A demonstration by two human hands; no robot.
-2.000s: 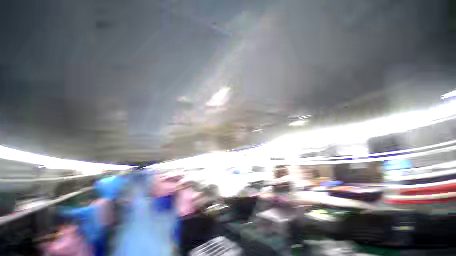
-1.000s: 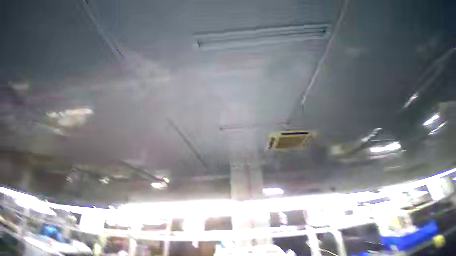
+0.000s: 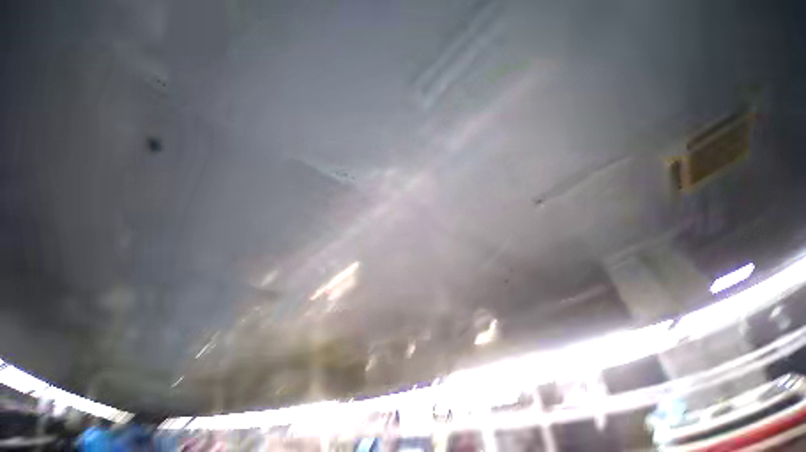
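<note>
Neither of my hands is in the picture. The view is tilted up and blurred, mostly grey ceiling. A white shelf rack (image 3: 610, 410) runs along the lower edge under a bright strip of lights. At the lower right a white and red edged thing (image 3: 751, 424) shows on the rack; what it is cannot be told.
A yellowish square ceiling unit (image 3: 718, 157) is at the upper right. A pale pillar (image 3: 658, 281) rises below it. A blurred blue shape (image 3: 115, 437), perhaps a person, is cut off at the lower left. A lit ceiling lamp (image 3: 732, 278) shows at the right.
The view has turned left and tilted since one second ago; the ceiling unit and pillar have shifted right in the picture. The aisle and benches seen two seconds ago are largely out of view.
</note>
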